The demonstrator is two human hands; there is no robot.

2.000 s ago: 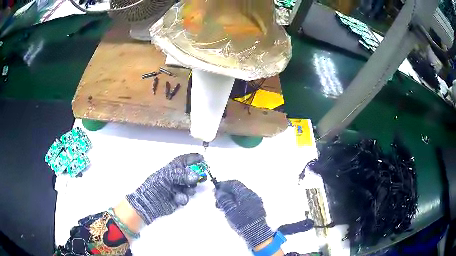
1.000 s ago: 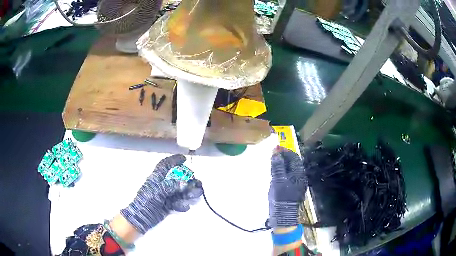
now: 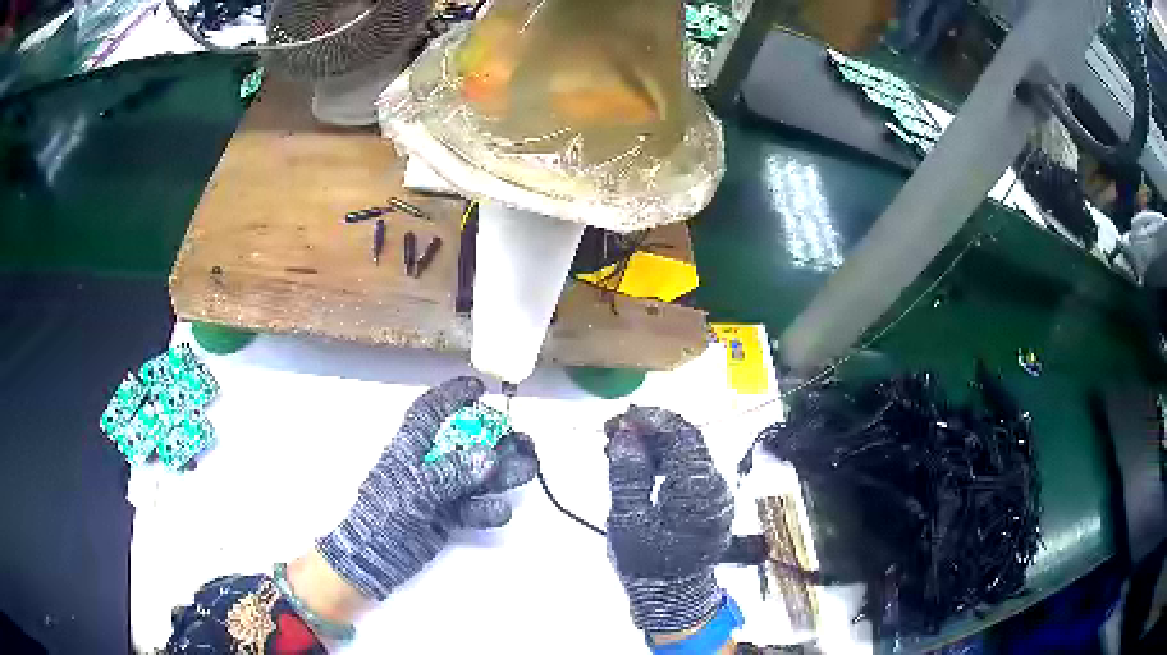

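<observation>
My left hand [image 3: 442,480], in a grey-and-black striped glove, holds a small teal-green circuit board [image 3: 468,433] just below the tip [image 3: 508,388] of the white tapering machine column [image 3: 518,294]. A black cable lead [image 3: 563,503] runs from beside the board towards my right hand and passes at or behind it. My right hand [image 3: 668,512], in the same kind of glove, is right of the board, thumb and finger pinched together. A thin pale wire [image 3: 819,376] runs from its fingers to the upper right; the wire's end is too small to see.
Green boards [image 3: 161,407] lie clustered at left on the white sheet's edge. A black cable pile [image 3: 915,499] and a brownish strip [image 3: 787,563] are at right. Behind are a wooden base [image 3: 294,243] with small dark rods, a yellow label [image 3: 742,358], a plastic-wrapped machine top and a slanted grey post [image 3: 934,192].
My right hand went from the black lead out to the yellow label, then came back left towards the board. The thin pale wire now shows stretched from it. My left hand still holds the board.
</observation>
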